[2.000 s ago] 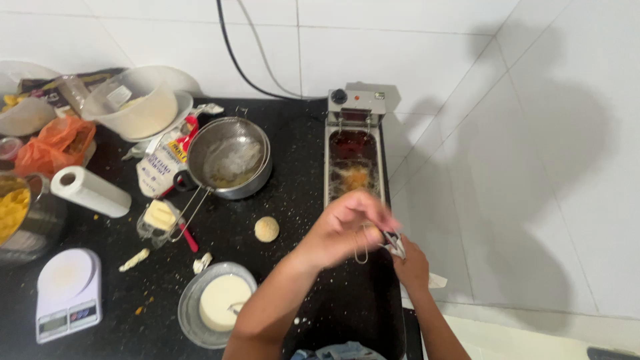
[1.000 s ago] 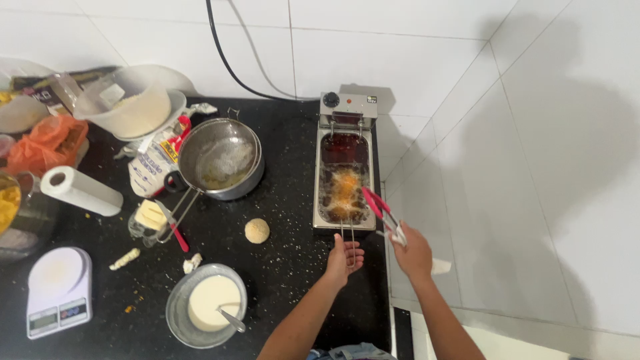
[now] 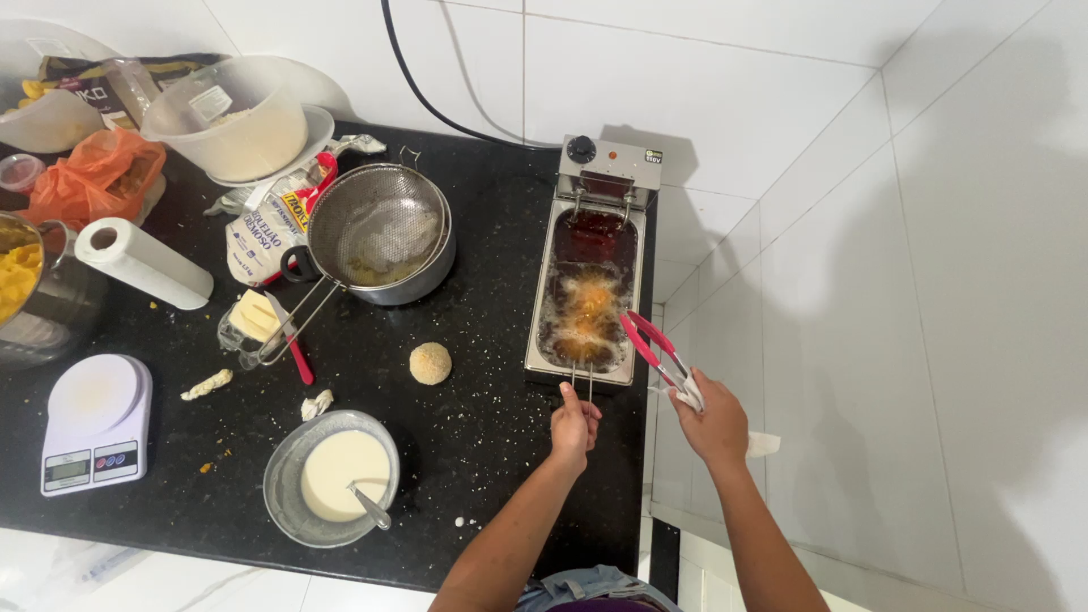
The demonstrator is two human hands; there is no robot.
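My left hand grips the wire handle at the near end of an electric deep fryer. Orange-brown food bubbles in the dark oil. In my right hand, with a piece of white paper, are metal tongs with red tips; the tips are at the fryer's right rim. A round breaded ball lies on the black counter, left of the fryer.
A mesh strainer basket rests in a pot. A bowl of white batter with a spoon, a white kitchen scale, a red-handled knife, butter, a paper roll and plastic tubs stand to the left. A wall rises at the right.
Two seconds ago both hands were together over the fryer's near right corner. My left hand has since come down onto the wire handle, and my right hand has moved to the right with the tongs.
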